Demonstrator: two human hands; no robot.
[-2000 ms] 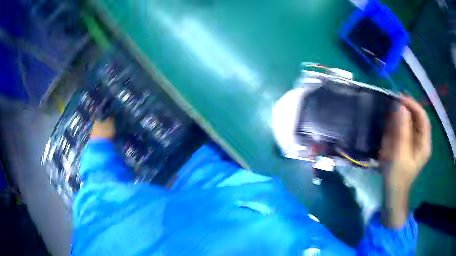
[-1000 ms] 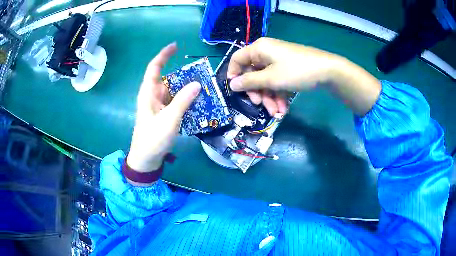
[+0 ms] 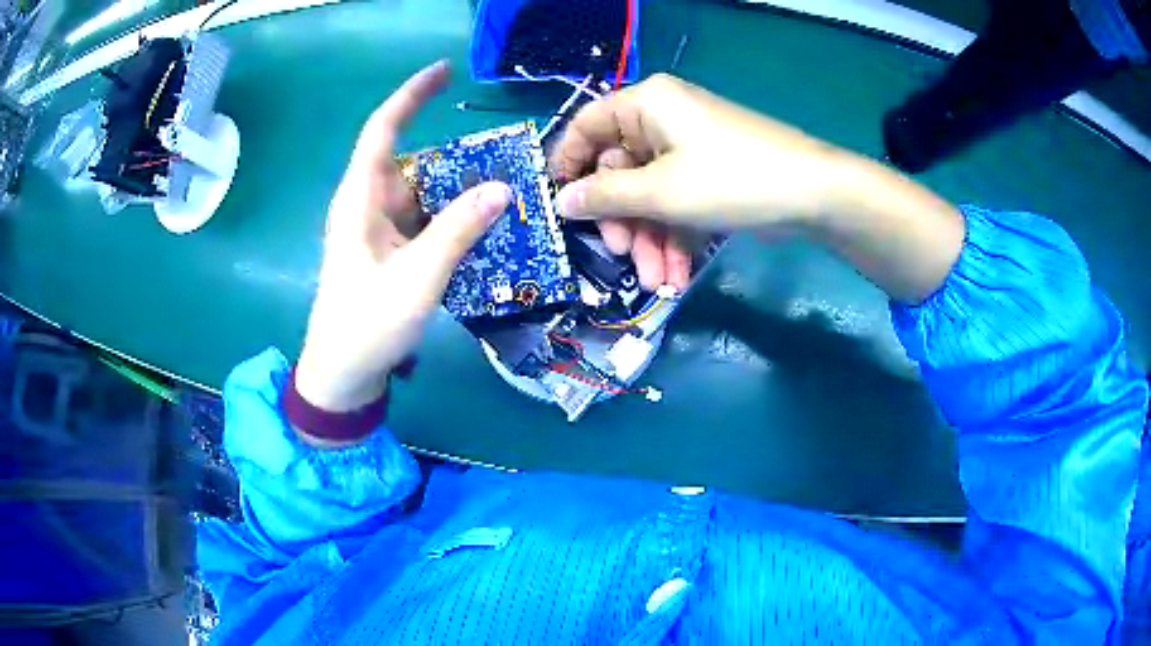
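Note:
My left hand holds the blue circuit board by its left side, thumb on its face. The board is tilted over the device body, which lies on the bench on its round white base. My right hand has its thumb and index finger at the board's right edge, over the black inner part; what the fingertips pinch is too small to tell. Thin red, yellow and white wires with small white plugs stick out at the body's lower side.
A blue bin of small black pieces stands beyond the unit, a red cord hanging before it. Another white and black unit stands at the left. A dark blurred object is at upper right. A pale rail runs along the far side.
From one second ago, my right fingers have moved from the black part to the board's right edge. Two seconds ago my left hand was at the tray and my right hand held the unit.

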